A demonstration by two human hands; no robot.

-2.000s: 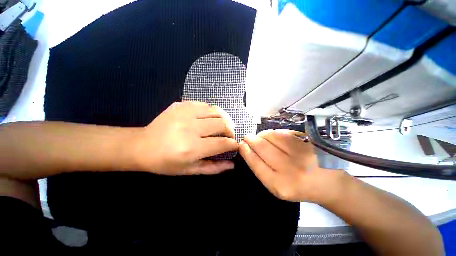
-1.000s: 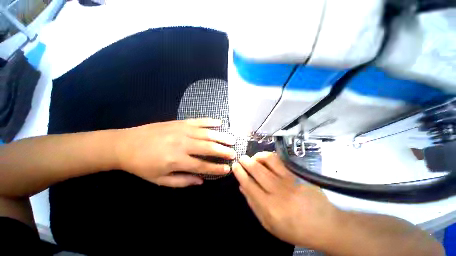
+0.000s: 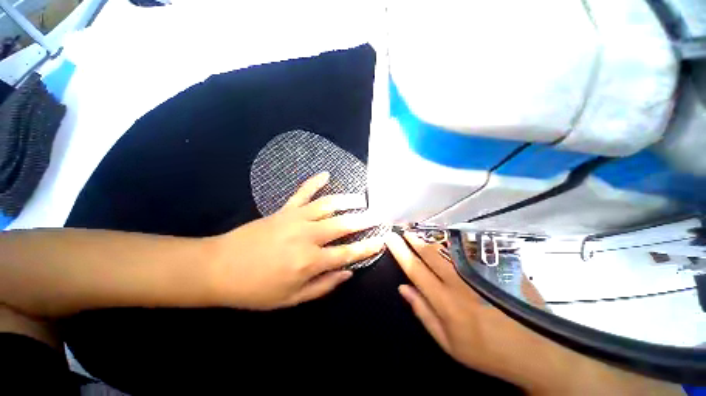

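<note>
The black knit panel (image 3: 201, 147) lies flat, its right edge against the machine head. The oval grey check patch (image 3: 290, 166) lies tilted on it. My left hand (image 3: 290, 251) rests on the patch's lower part with fingers spread, pressing it flat. My right hand (image 3: 445, 305) lies on the panel at the patch's lower right end, fingertips near the needle area, partly behind the black hose. The sewing machine (image 3: 480, 147) is white with a blue stripe. Its presser foot area (image 3: 422, 232) is beside my fingertips; the needle point is hidden.
A dark grey check pile (image 3: 29, 143) lies at the left edge of the white table (image 3: 147, 46). The thick black hose (image 3: 526, 313) curves in front of the needle area and over my right forearm. Small brown pieces (image 3: 659, 257) lie at right.
The panel and patch have turned, the patch's upper end tilting left. My left hand has spread its fingers over the patch. My right hand's fingers have opened out. The camera view has shifted.
</note>
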